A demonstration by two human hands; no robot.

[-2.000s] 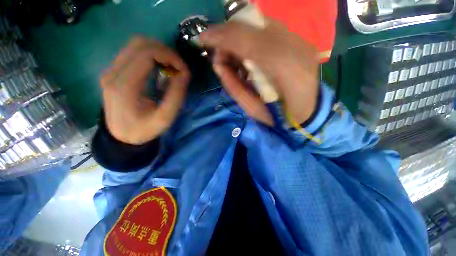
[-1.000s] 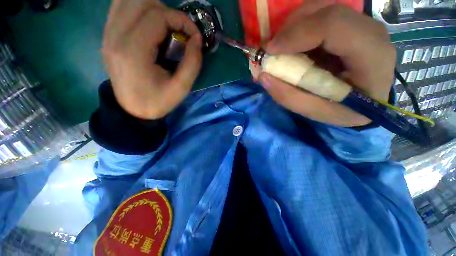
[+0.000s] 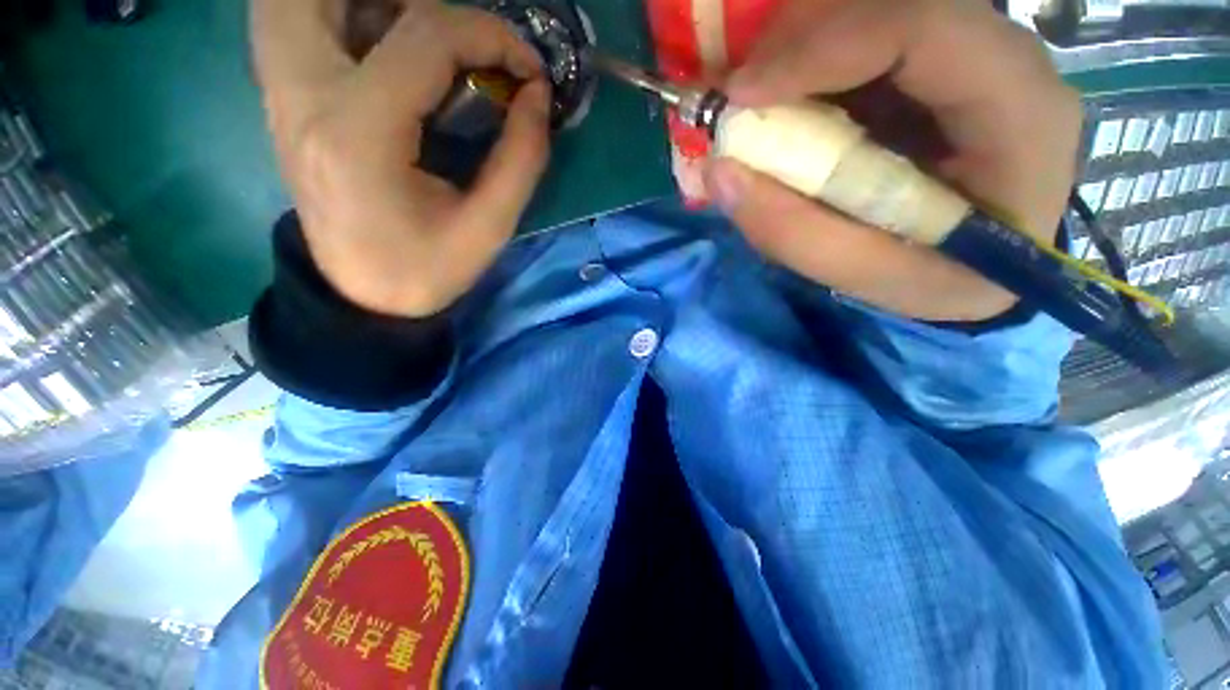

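My left hand (image 3: 405,162) pinches a small battery cell (image 3: 472,111) with a yellow end between thumb and fingers, close beside a round device unit (image 3: 556,54). The unit is black with a shiny circuit inside, at the top of the view, partly behind my left fingers. My right hand (image 3: 904,148) grips a soldering iron (image 3: 836,169) by its cream-taped part. Its dark blue handle points down right. Its metal tip reaches left to the unit's right edge; whether it touches is too small to tell.
A red pad (image 3: 708,41) with a cream strip lies under the iron. Battery trays stand at the right (image 3: 1160,189) and left (image 3: 68,283). Part of a metal tray (image 3: 1140,57) shows top right. The green mat (image 3: 149,148) lies beneath. Another person's blue sleeve (image 3: 74,539) is at lower left.
Two seconds ago both hands were blurred and the iron was lower, turned in my right hand. The iron now points at the unit. My left hand has moved up beside the unit with the cell.
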